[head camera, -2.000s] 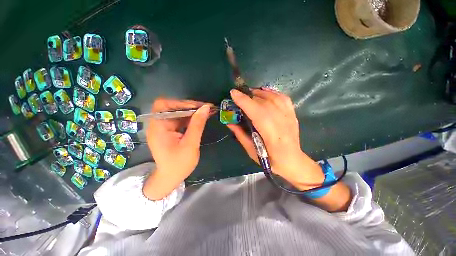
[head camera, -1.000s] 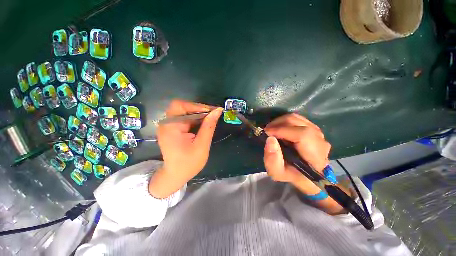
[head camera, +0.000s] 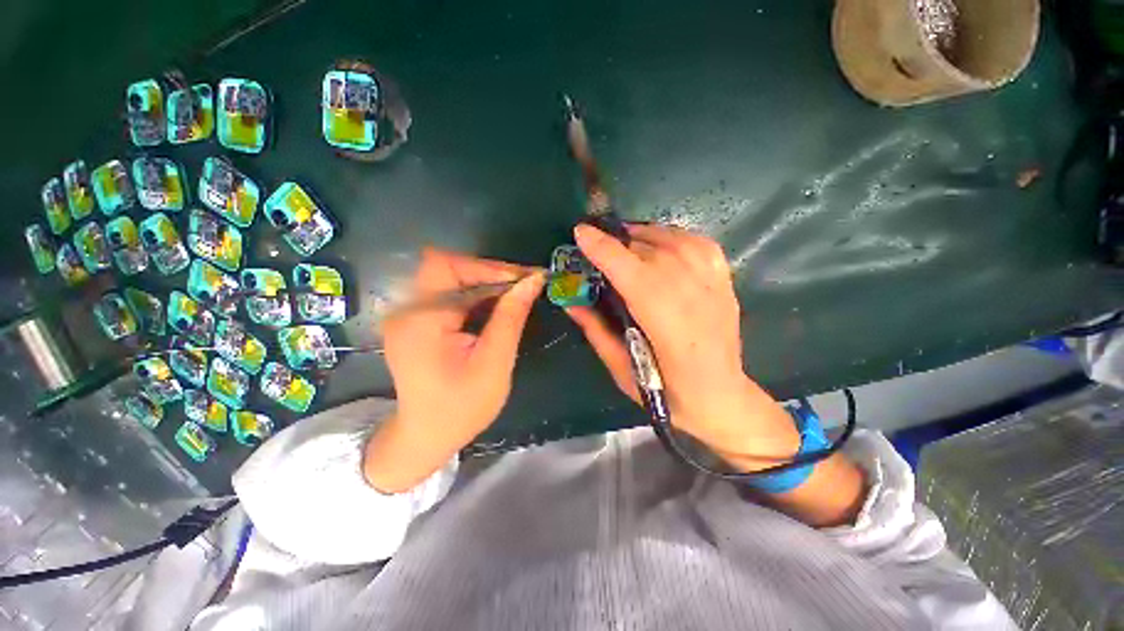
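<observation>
A small electronic module (head camera: 568, 279) with a teal edge lies between my hands on the green bench. My left hand (head camera: 454, 349) grips the tweezers (head camera: 475, 293), whose tip reaches the module's left side. My right hand (head camera: 672, 308) steadies the module's right side with thumb and fingers. It also holds the soldering iron (head camera: 584, 154), tucked in the hand with its tip pointing forward, away from the module. My right fingertips are partly hidden under the hand.
Many modules (head camera: 216, 239) cluster at left; one sits apart on a round disc (head camera: 393, 121). A solder spool (head camera: 47, 355) is at far left. A beige waste pot (head camera: 870, 56) stands at upper right. A blue wrist strap (head camera: 799, 462) and the iron's cable (head camera: 711, 466) are at my right wrist.
A second ago the iron's tip was at the module; now it points away and my right hand has moved left onto the module. My left hand still holds the tweezers there.
</observation>
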